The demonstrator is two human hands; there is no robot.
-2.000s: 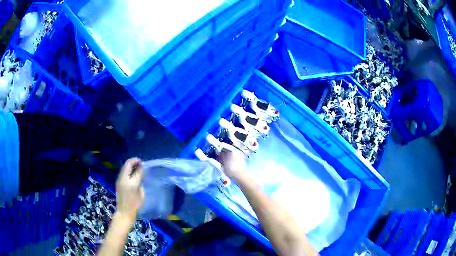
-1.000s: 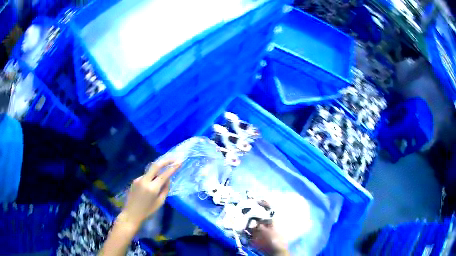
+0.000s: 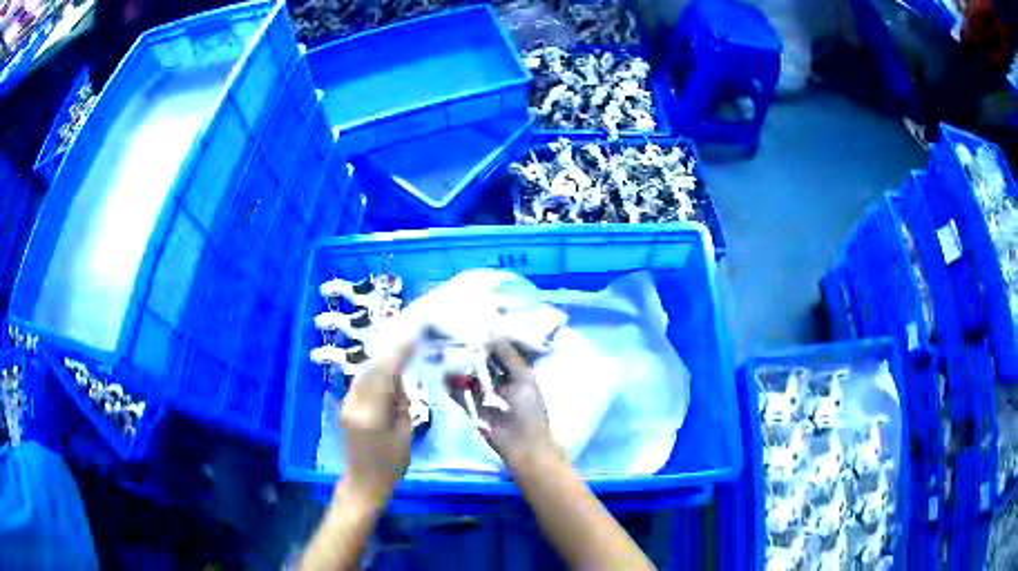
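My left hand [image 3: 377, 422] is over the left part of the working crate [image 3: 508, 483], closed on the edge of a clear poly bag [image 3: 480, 299]. My right hand [image 3: 520, 413] is beside it, closed on a white-and-black plastic unit [image 3: 482, 393] with a red spot. The unit is at the bag, but blur hides how far it is inside. Several unbagged units [image 3: 348, 321] lie in a row at the crate's left end. A milky liner sheet [image 3: 642, 390] covers much of the crate's bottom.
A tall stack of blue crates [image 3: 212, 240] stands at left. Beyond are blue crates [image 3: 419, 84], bulk parts crates [image 3: 608, 184] and a blue stool [image 3: 726, 61]. At right are a packing crate holding bagged units [image 3: 820, 468] and a full crate stack [image 3: 932, 268].
The view has turned right, bringing the right-hand crates into view. My hands have come together over the crate. The right hand has lifted a unit up to the bag.
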